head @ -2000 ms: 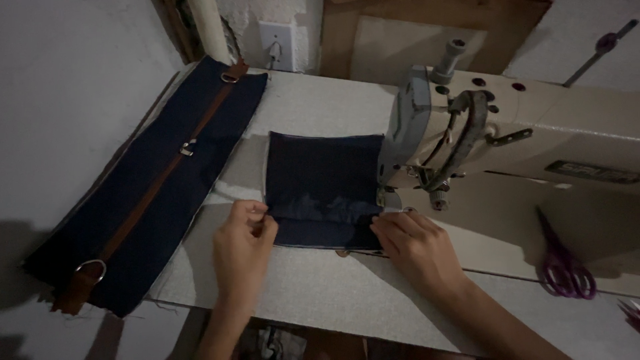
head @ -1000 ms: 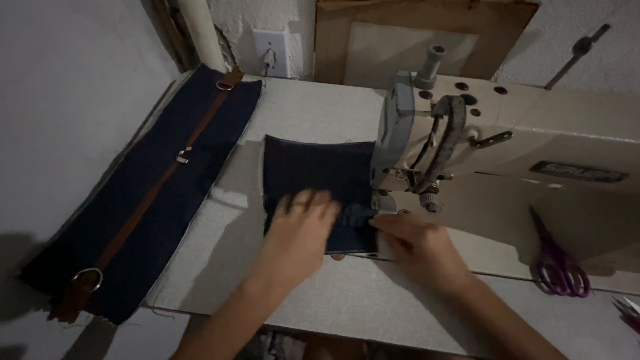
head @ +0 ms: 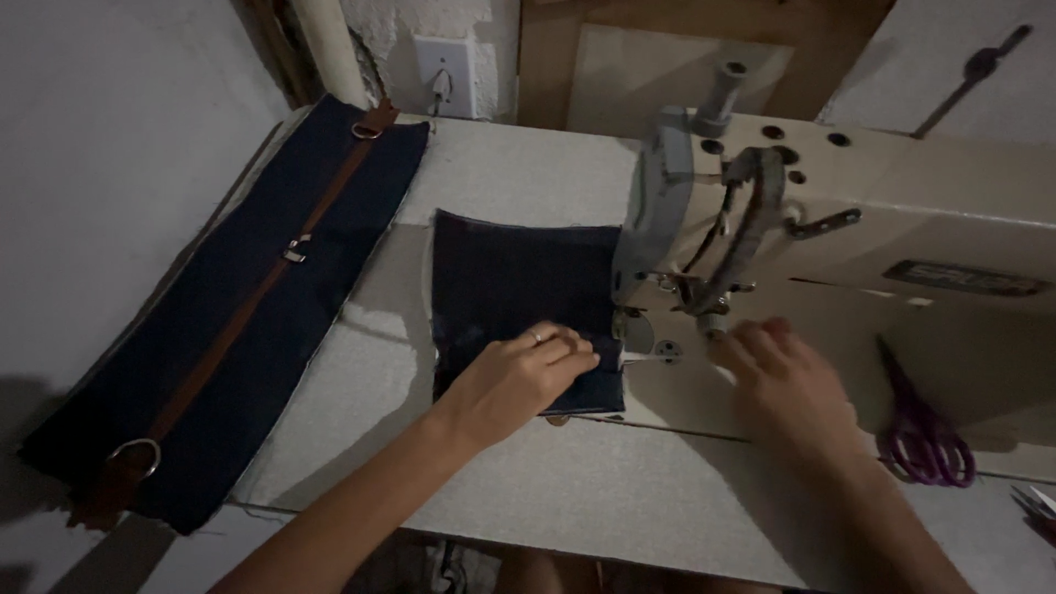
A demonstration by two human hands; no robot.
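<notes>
A dark blue fabric piece (head: 524,280) lies flat on the table, its right edge beside the needle area of the sewing machine (head: 825,190). My left hand (head: 528,375), with a ring on one finger, rests on the lower right part of the fabric, fingers together and pressing it down. My right hand (head: 784,379) is blurred and stands off the fabric to the right, in front of the machine; whether it holds anything cannot be told. A pale strip or thread runs from the fabric edge toward it.
At the left lies a long dark blue panel (head: 214,272) with a brown zipper strip, a metal slider and metal rings. Purple-handled scissors (head: 920,437) lie at the right, and another metal tool (head: 1035,507) at the right edge. A wall outlet (head: 445,78) with a plug is behind.
My right hand has left the fabric's right edge and moved right. My left hand has moved from the fabric's left edge to its lower right part.
</notes>
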